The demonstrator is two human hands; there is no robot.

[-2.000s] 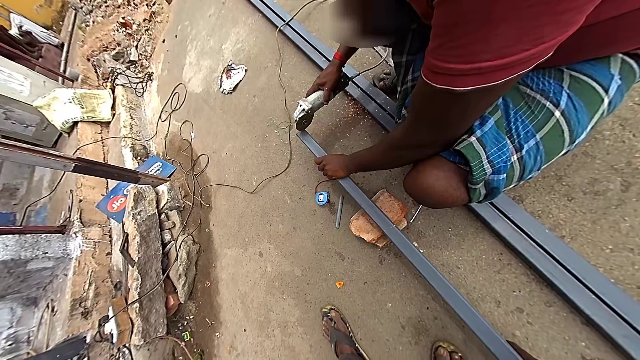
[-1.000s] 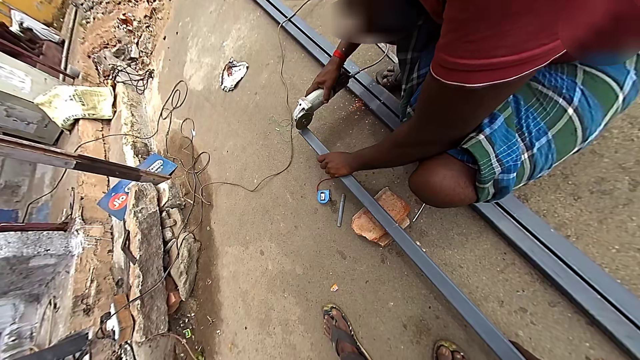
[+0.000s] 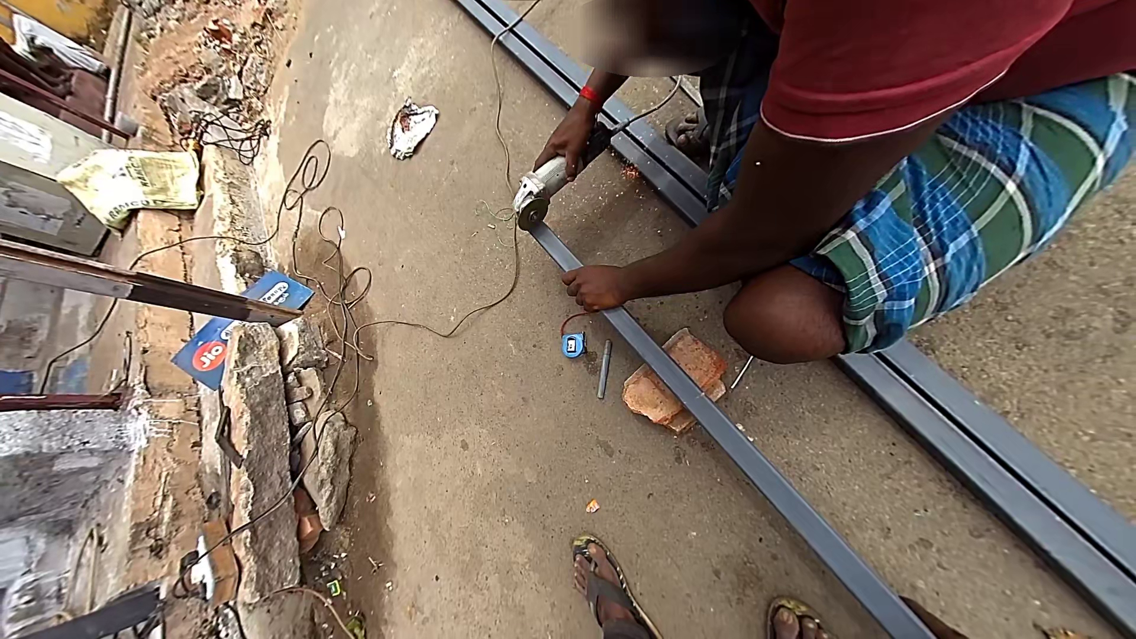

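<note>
A grey metal bar (image 3: 754, 453) lies slantwise over broken bricks (image 3: 674, 382). A crouching co-worker has one hand on an angle grinder (image 3: 548, 182), its disc at the bar's upper end, and the other hand pressed on the bar. Beside the bar lie a blue tape measure (image 3: 574, 344) and a short grey rod (image 3: 604, 369). At the bottom edge, a sliver of skin (image 3: 932, 619) shows next to the bar; whether it belongs to my right hand is unclear, and no fingers or grip show. My left hand is outside the view.
Long paired metal bars (image 3: 985, 453) run behind the co-worker. A looped power cable (image 3: 444, 334) trails across the ground to stone slabs (image 3: 262, 461) at left. Crumpled litter (image 3: 413, 129) lies farther up. Sandalled feet (image 3: 612, 581) stand at the bottom edge.
</note>
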